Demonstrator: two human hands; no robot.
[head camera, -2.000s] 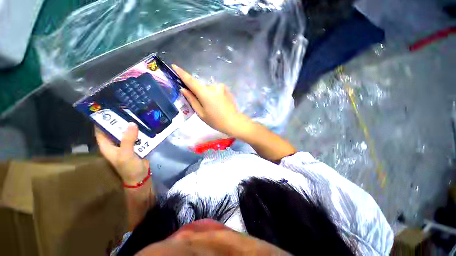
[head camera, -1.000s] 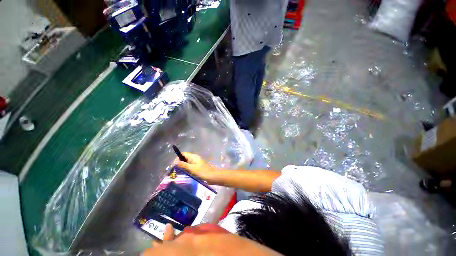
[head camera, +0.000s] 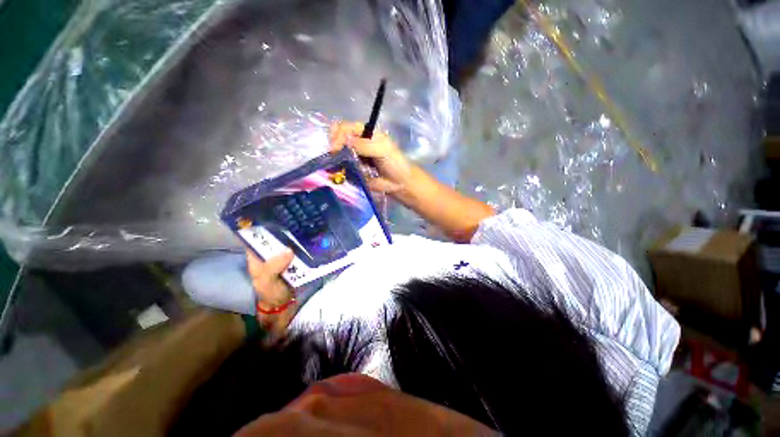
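Observation:
A retail box (head camera: 310, 220) with dark blue sides and a black keypad picture is tilted over my lap, its picture face towards me. My left hand (head camera: 272, 275) grips its lower left edge, thumb on the face. My right hand (head camera: 376, 160) is at the upper right corner, holding a thin black pen-like cutter (head camera: 374, 109) that points up and away. Crinkled clear film (head camera: 269, 145) glints just beyond the box's far edge; whether my right fingers pinch it, I cannot tell. The large clear waste bag (head camera: 128, 102) hangs open from the table edge beyond.
The green table (head camera: 15, 44) shows at the upper left. A brown carton (head camera: 145, 375) is at the lower left and a smaller carton (head camera: 703, 266) at the right. Film scraps (head camera: 577, 162) litter the grey floor by a yellow line. Part of a person's dark trouser leg (head camera: 479, 26) shows at the top.
The view has swung back down from the table and room. The box is now tilted, showing its far side, and crinkled film shows beyond it. The cutter stays in my right hand.

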